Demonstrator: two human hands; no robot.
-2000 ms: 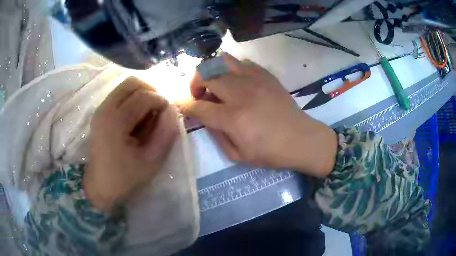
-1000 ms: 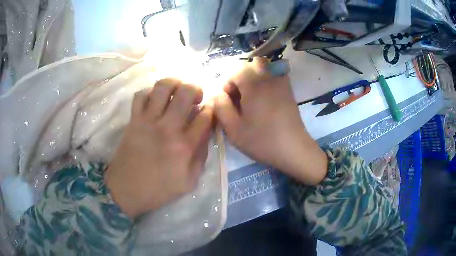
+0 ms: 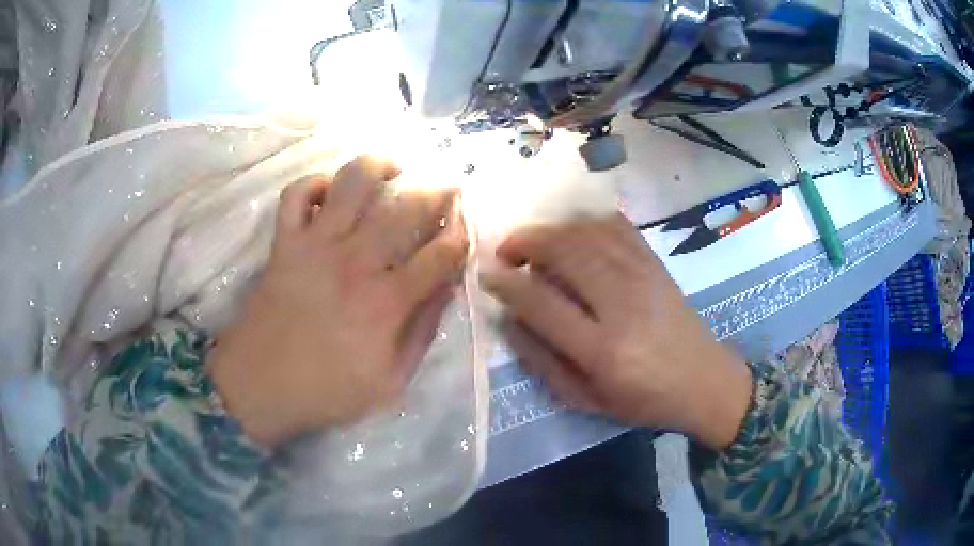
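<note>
The sheer glitter fabric (image 3: 107, 245) lies over the left of the table, its smooth bound edge running down past my fingers. My left hand (image 3: 347, 293) rests on the fabric, fingers bent, fingertips at the bound edge just below the needle area. My right hand (image 3: 619, 320) is just right of that edge, thumb and fingers curled near each other; whether a small thing is between them I cannot tell. The sewing machine (image 3: 459, 53) stands above both hands, and lamp glare hides much of its needle area.
On the right of the table lie thread snips (image 3: 726, 217), a green-handled tool (image 3: 820, 219), dark tweezers (image 3: 710, 139) and orange-and-green loops (image 3: 895, 160). A ruler strip (image 3: 812, 279) runs along the front edge. A blue basket (image 3: 863, 352) is below at right.
My right hand has moved down and away from the presser foot area, uncovering a grey knob there. My left hand stays on the fabric. The view has shifted since the earliest frame, showing more of the machine.
</note>
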